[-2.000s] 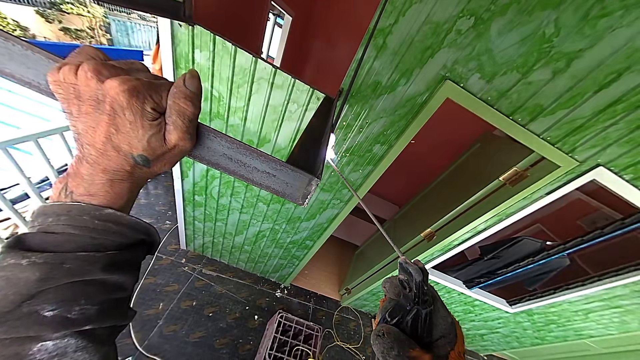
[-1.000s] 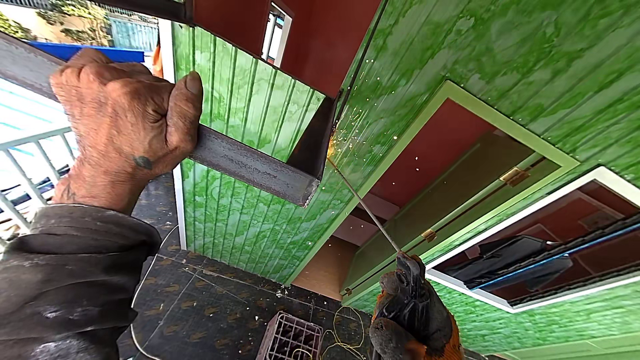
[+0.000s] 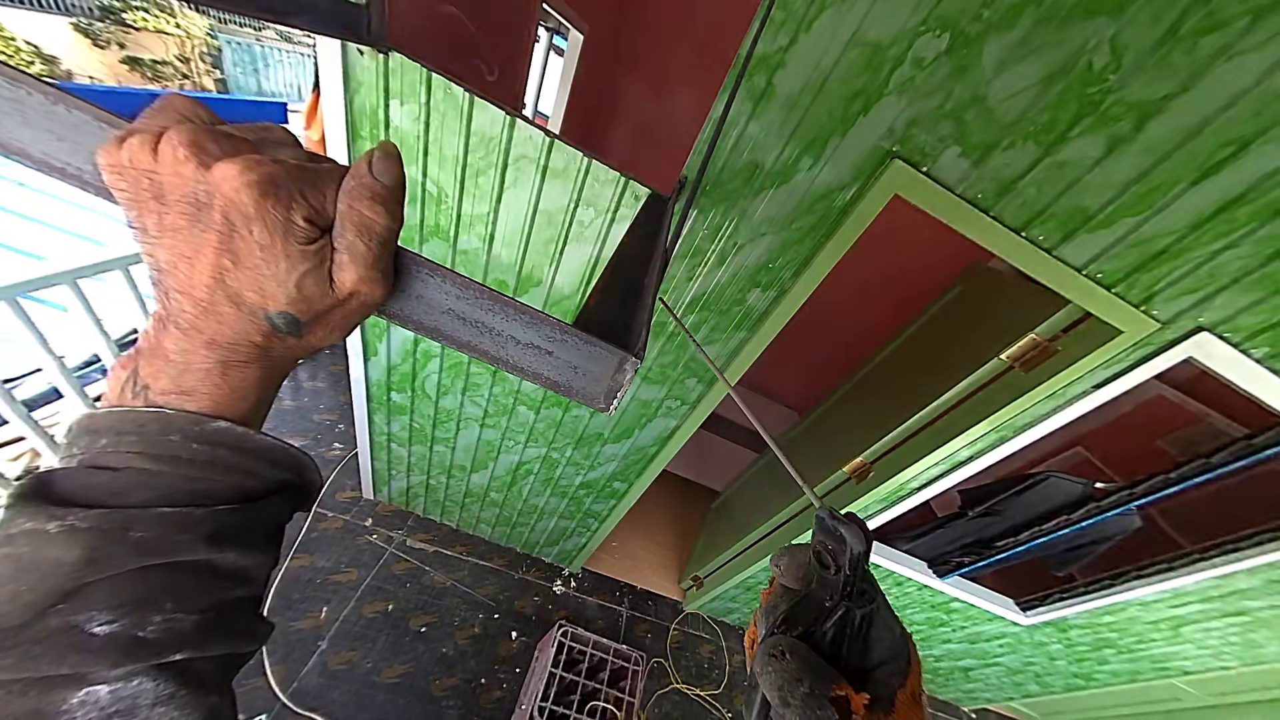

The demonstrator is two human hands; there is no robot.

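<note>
My left hand (image 3: 255,235), bare, is closed around a grey steel bar (image 3: 500,325) that slants down to the right. The bar's cut end lies against the lower tip of a dark triangular steel piece (image 3: 632,275). My right hand (image 3: 835,630), in a worn dark and orange glove, grips a black electrode holder (image 3: 842,545). From the holder a thin welding electrode (image 3: 740,402) points up and left. Its tip appears just right of the dark steel edge, with no arc or sparks visible; whether it touches cannot be told.
Behind are a green panelled wall (image 3: 480,420), an open doorway with a door (image 3: 860,400) and a white-framed window (image 3: 1090,490). A plastic crate (image 3: 585,675) and yellow wire (image 3: 700,670) lie on the dark floor below. At left stand a pale railing (image 3: 65,350) and a white cable (image 3: 285,560).
The bright arc and the later orange sparks at the electrode's tip are gone. My left hand keeps its place on the bar.
</note>
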